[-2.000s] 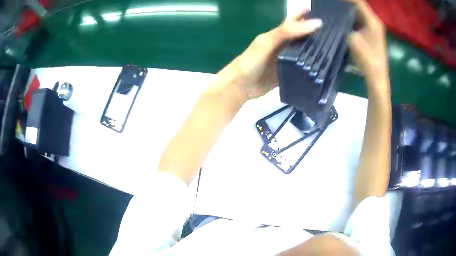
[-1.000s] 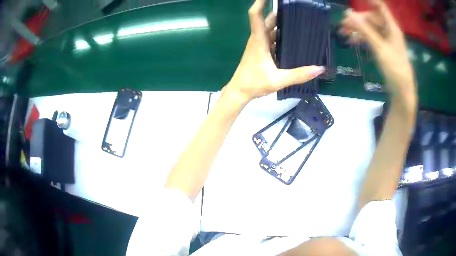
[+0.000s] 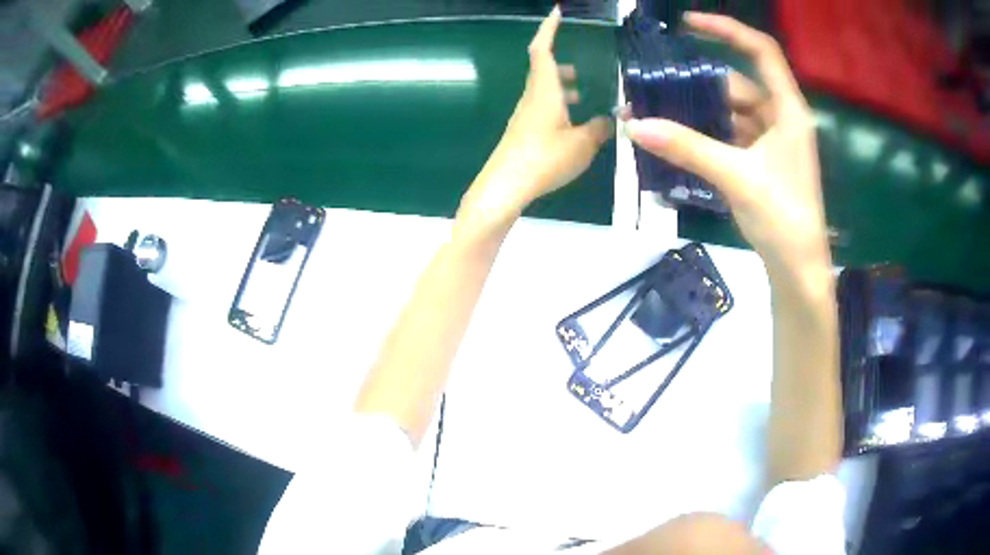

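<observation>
A stack of black phone middle frames (image 3: 682,119) is at the top right of centre, over the green belt. My right hand (image 3: 749,152) grips the stack from its right side, thumb across the near part and fingers behind. My left hand (image 3: 543,141) is just left of the stack, bare, with fingers apart and nothing in it. Two overlapping middle frames (image 3: 651,336) lie on the white surface nearer me. A single middle frame (image 3: 248,295) lies farther left.
The green belt (image 3: 358,130) runs across beyond the white surface (image 3: 521,434). A white strip (image 3: 626,179) crosses it. A black box-like device (image 3: 119,314) and small round metal object (image 3: 150,253) stand left. A black tray (image 3: 923,369) is right, a red tray (image 3: 890,65) far right.
My left hand has let go of the stack and moved slightly left. My right hand, empty a second ago, has closed on the stack.
</observation>
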